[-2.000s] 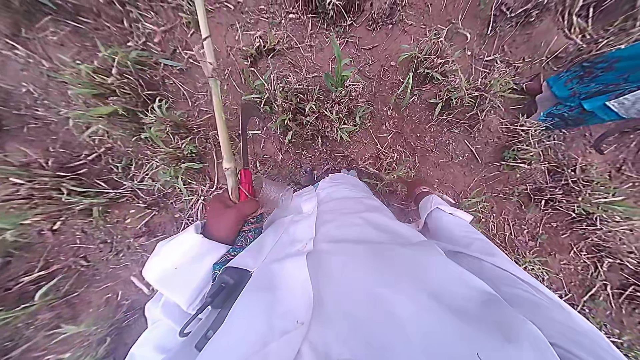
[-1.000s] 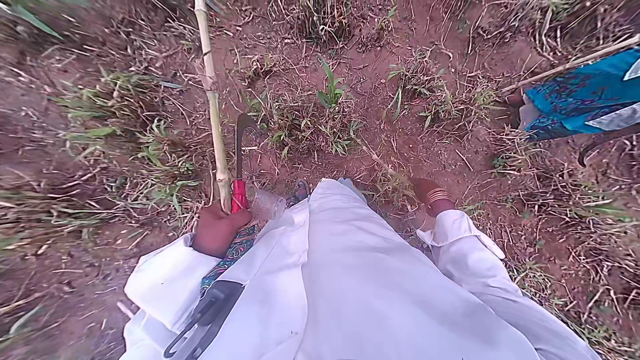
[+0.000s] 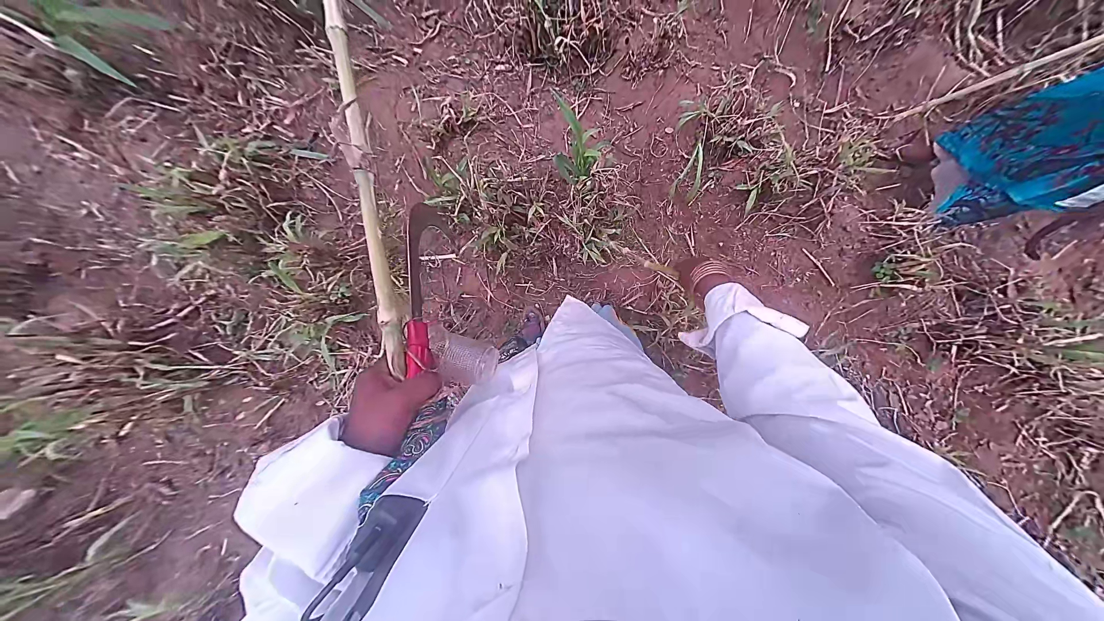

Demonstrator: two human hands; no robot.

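Observation:
My left hand (image 3: pixel 390 405) is closed around a long dry cane stalk (image 3: pixel 369 207) and the red handle (image 3: pixel 419 348) of a hooked blade (image 3: pixel 416 259). Both point up and away from me, side by side. A clear, ribbed plastic bottle or cup (image 3: pixel 466 358) lies against the handle on its right. My right hand (image 3: pixel 690 274), with bangles at the wrist, reaches out low over the soil to the right of my white coat. A thin stalk (image 3: pixel 651 264) runs from near its fingers; whether they grip it is hard to tell.
A small green leafy plant (image 3: pixel 580 151) grows in the reddish soil ahead, with grass tufts and dry stems around it. At the far right, another person stands in blue patterned cloth (image 3: pixel 1026 147), beside a long dry stick (image 3: pixel 992 79). A black device (image 3: pixel 379 552) hangs at my left side.
My right hand has moved forward, away from my body. The long stick by the other person, absent from the oldest frame, has come into view. My left hand keeps its hold.

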